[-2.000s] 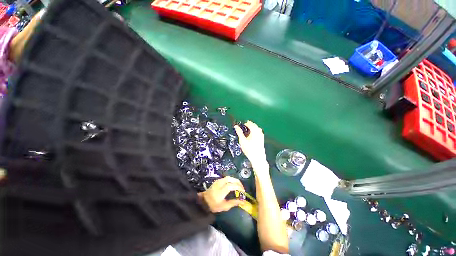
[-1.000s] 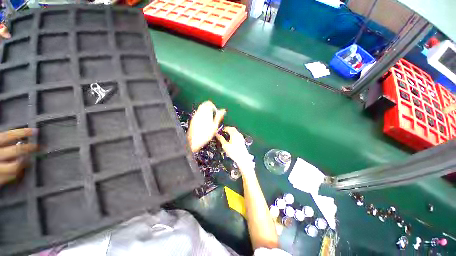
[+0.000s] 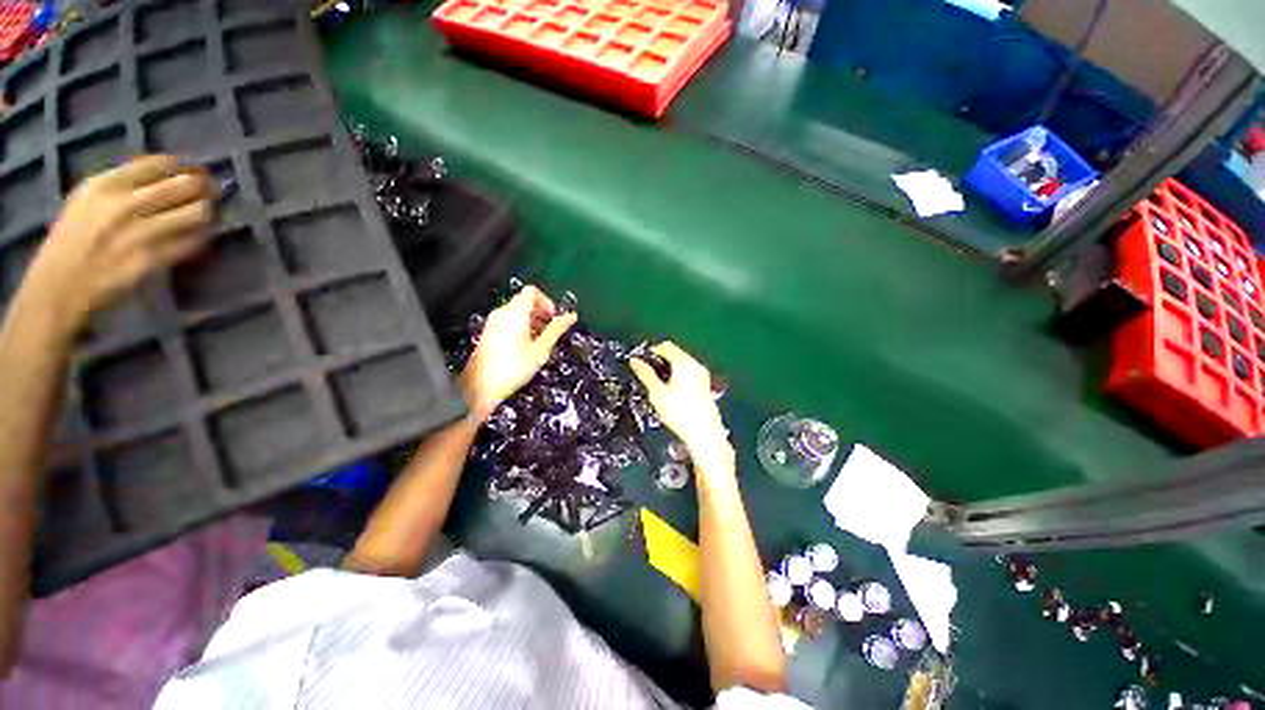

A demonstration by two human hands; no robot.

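Observation:
A heap of black pieces with shiny metal ends (image 3: 562,416), possibly watch strap parts, lies in front of me. My left hand (image 3: 513,347) is at the heap's upper edge, its thumb and fingers close together beside a shiny piece; whether it grips this piece is unclear. My right hand (image 3: 677,388) is right of the heap and holds a small dark round piece (image 3: 655,365), possibly a watch head, between thumb and fingers. A yellow card (image 3: 672,552) lies by my right forearm.
Another person's arm and blurred hand (image 3: 132,229) are over a black compartment tray (image 3: 208,479) at left. Right are a clear glass container (image 3: 798,449), white sheets (image 3: 877,497), round-topped pots (image 3: 850,605) and a metal post (image 3: 1096,516). Red trays (image 3: 597,56) stand far off.
The black tray has shifted left, uncovering more of the heap. The other person's hand is now over it. My left hand has left my right hand and moved left to the heap.

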